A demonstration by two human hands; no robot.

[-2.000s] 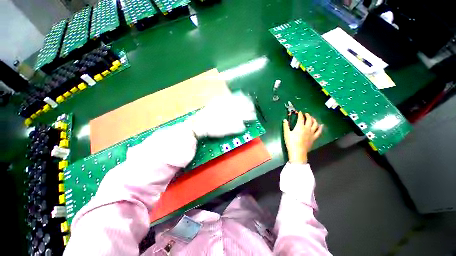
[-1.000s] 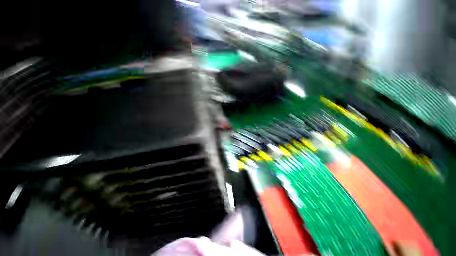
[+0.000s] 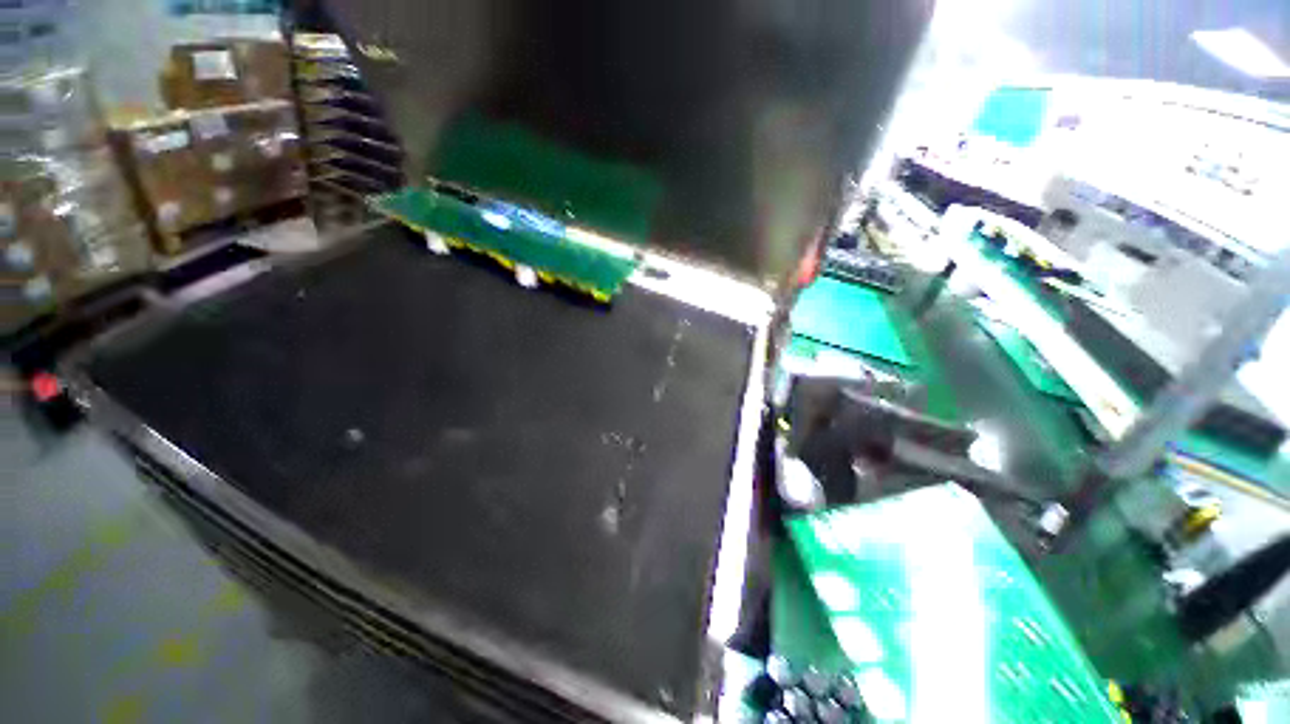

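Neither of my hands is in the picture. A large black-topped cart (image 3: pixel 467 424) lies nearest in front of me. A green circuit board (image 3: pixel 516 243) lies at its far edge, with a row of yellow parts and white connectors along its near side. At the lower right a second green circuit board (image 3: pixel 849 566) stands out, partly washed out by glare. Black capacitors with round tops (image 3: pixel 804 696) show below it at the frame's bottom edge.
Cartons (image 3: pixel 212 163) are stacked at the far left beside a black slotted rack (image 3: pixel 344 120). A big dark blurred shape (image 3: pixel 651 113) hangs over the cart's far side. Benches with green tops and equipment run along the right.
The view has swung from the bench to the black-topped cart. The orange-red mat, the cutters and both hands, seen two seconds ago, are out of view.
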